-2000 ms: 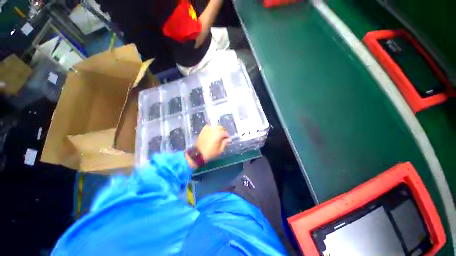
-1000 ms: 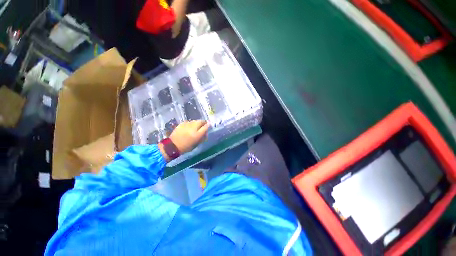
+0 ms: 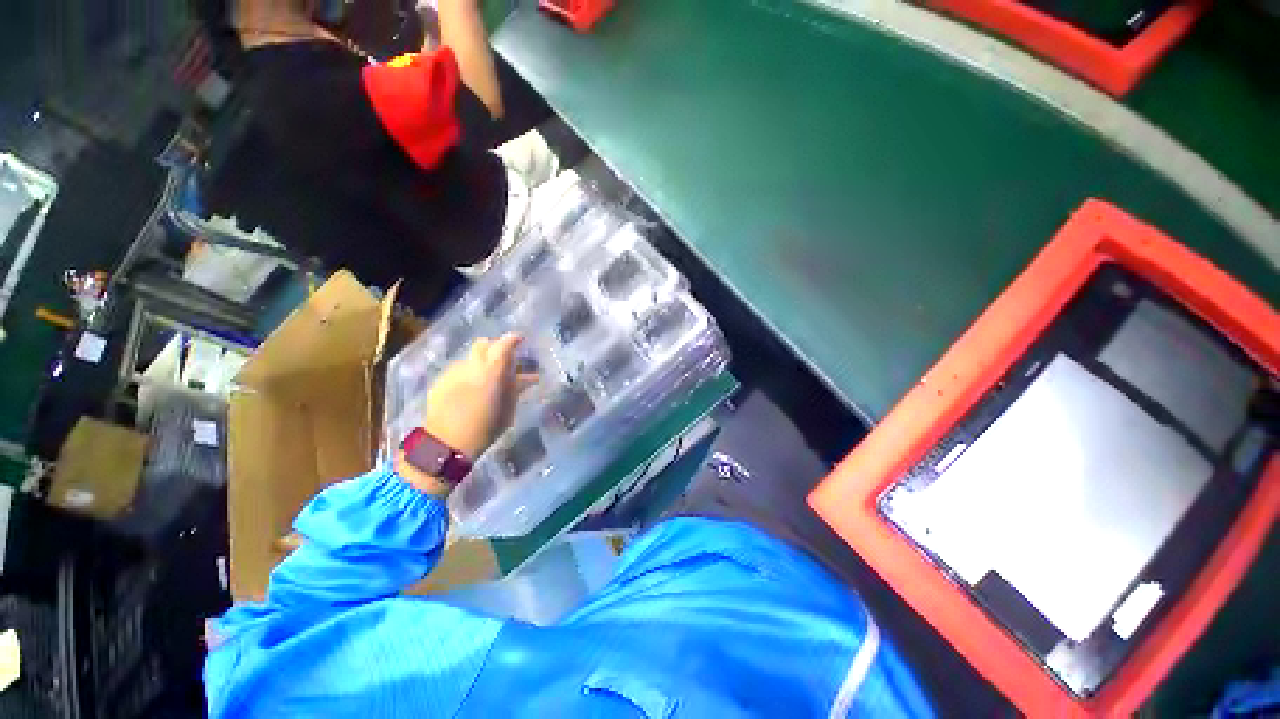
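Note:
My left hand (image 3: 470,400), bare with a dark red band at the wrist, is over the near left part of a clear plastic parts tray (image 3: 639,386). Its thumb and fingers are apart, and I see nothing held between them. The tray has compartments with dark parts and sits on a stack at the green bench end. My right hand is not in view. At right an open tablet (image 3: 1081,485) with a large pale rectangle lies in a red-orange frame (image 3: 969,344).
An open cardboard box (image 3: 302,464) stands left of the trays. A person in a black top (image 3: 330,162) with a red patch is beyond them. The green bench (image 3: 786,211) has a pale curved rail (image 3: 1046,106). Another red frame (image 3: 1088,54) is at the top right.
The view has shifted, so the tablet appears higher. My left hand has moved back left across the tray, from the near right compartments. More of the other person shows.

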